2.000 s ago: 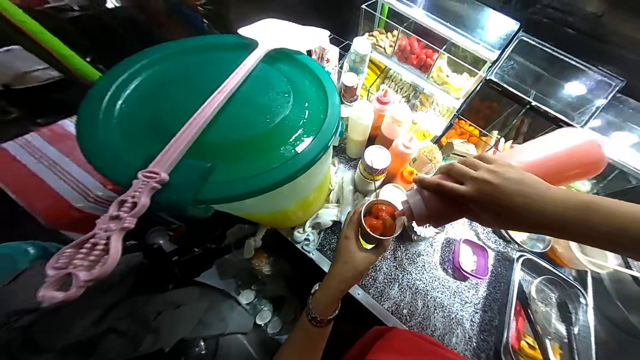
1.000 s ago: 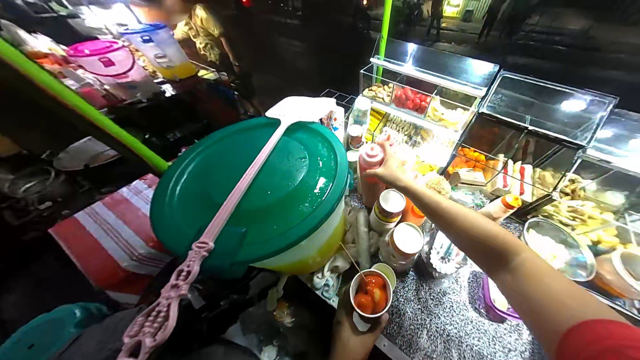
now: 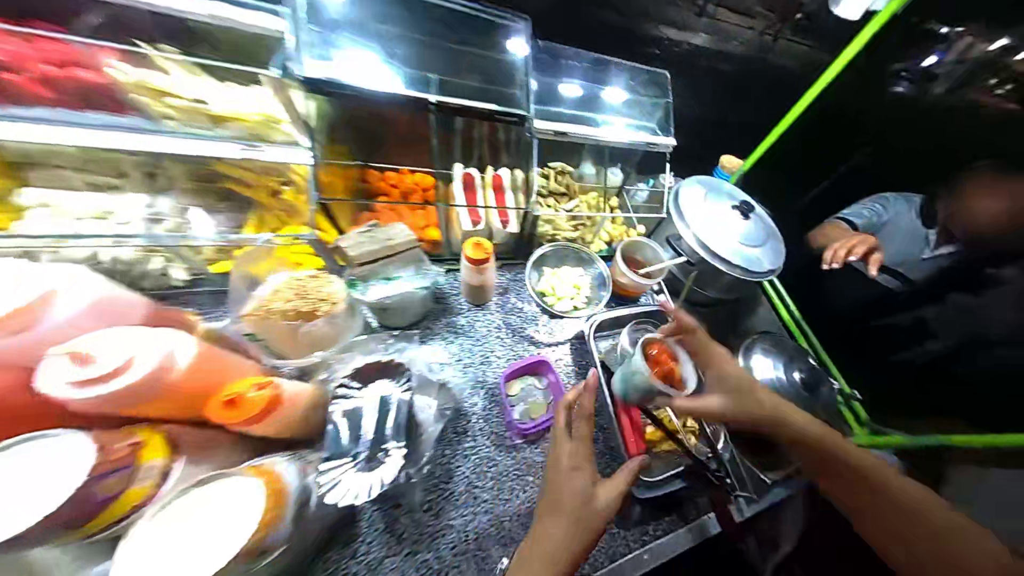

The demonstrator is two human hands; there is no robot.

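Observation:
My right hand [image 3: 716,380] grips a paper cup [image 3: 638,379] of red-sauced food by its rim and side, tilted over a metal tray [image 3: 598,336]. A thin stick rises behind the fingers. My left hand [image 3: 580,472] is beside the cup with fingers apart and holds nothing. Under the cup the tray holds a clear cup, tongs [image 3: 688,448] and yellow food. Just left of the hands sits a purple plastic container [image 3: 512,392] with coins. A glass bowl [image 3: 568,280] of chopped pale pieces and a tub of brown sauce [image 3: 638,268] with a spoon stand behind the tray.
Sauce bottles [image 3: 120,368] and lidded cans [image 3: 216,520] crowd the left, near foil trays [image 3: 372,432]. Clear display cases [image 3: 480,176] of food line the back. A lidded pot [image 3: 724,232] stands back right. Beyond the green poles [image 3: 816,88] is another person [image 3: 904,232].
The view has swung right. My right hand squeezed a bottle over the cup, then was at a bottle among the others; now it holds the cup. My left hand has let go of the cup.

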